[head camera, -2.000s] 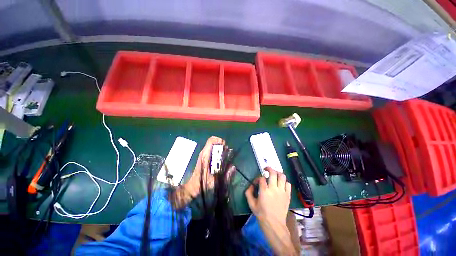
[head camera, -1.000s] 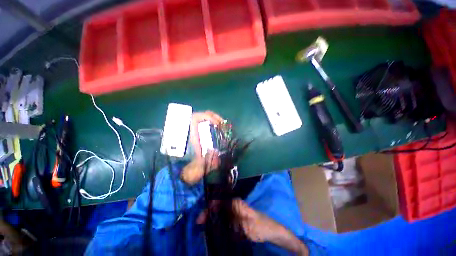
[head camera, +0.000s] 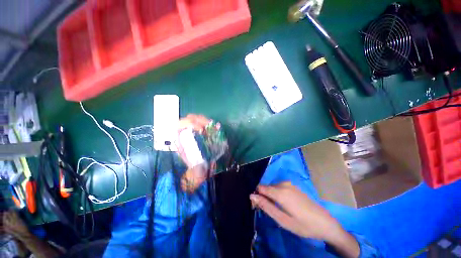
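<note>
My left hand (head camera: 191, 176) is shut around a white power bank case (head camera: 190, 146) at the bench's front edge. A blurred green circuit board (head camera: 216, 135) shows beside the case, partly hidden by hanging hair. My right hand (head camera: 288, 207) is over my lap, thumb and fingertips close together; I cannot tell whether they pinch something small. One white case shell (head camera: 166, 122) lies just left of my left hand. Another white shell (head camera: 273, 77) lies farther back to the right.
A red compartment tray (head camera: 151, 50) stands at the back. A black-handled tool (head camera: 331, 93), a mallet (head camera: 337, 48) and a fan (head camera: 388, 44) lie right. An open carton (head camera: 384, 161) sits below them. A white cable (head camera: 119, 164) and tools lie left. Another person's hand (head camera: 17, 229) shows lower left.
My right hand has left the right-hand white shell and moved down over my lap, then rightward. My left hand still holds the case. The view has tilted and shifted downward.
</note>
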